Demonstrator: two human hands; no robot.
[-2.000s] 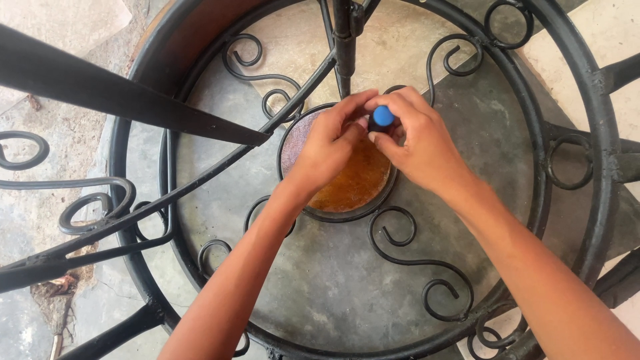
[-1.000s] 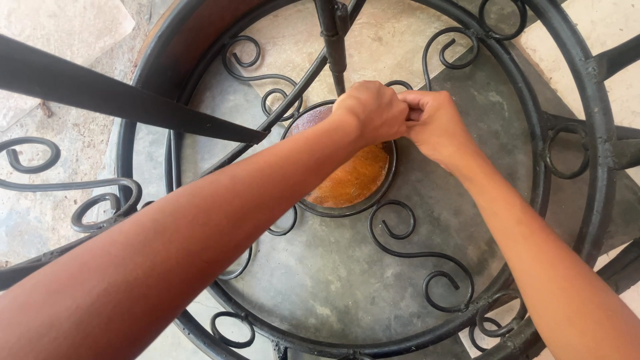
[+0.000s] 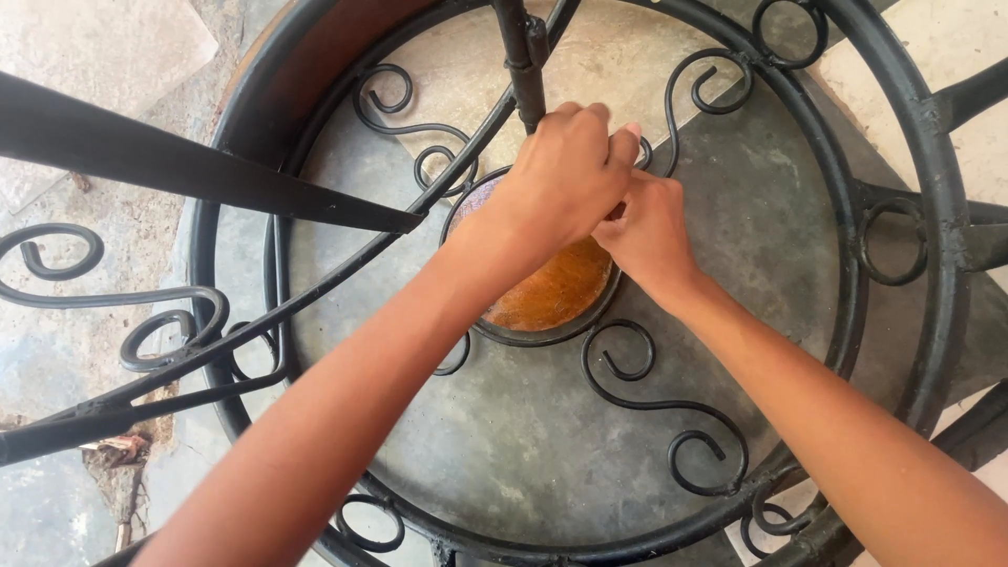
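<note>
Both of my hands meet above a small round disc, orange-brown with a purplish part, set in a black metal ring near the middle of the view. My left hand lies over the upper part of the disc, its fingers curled beside the lower end of a black upright metal post. Touching it from the right, my right hand has its fingers bent in. Whatever lies between the fingers is hidden, so I cannot tell what either hand holds.
A large round black metal frame with scrollwork surrounds the hands. A thick black bar slants in from the left, and a curved rail crosses below it. Grey and pale floor tiles show beneath.
Two seconds ago a blue-topped object showed between my hands; now it is out of sight. My left hand has moved up and right, over it, and its back now faces the view.
</note>
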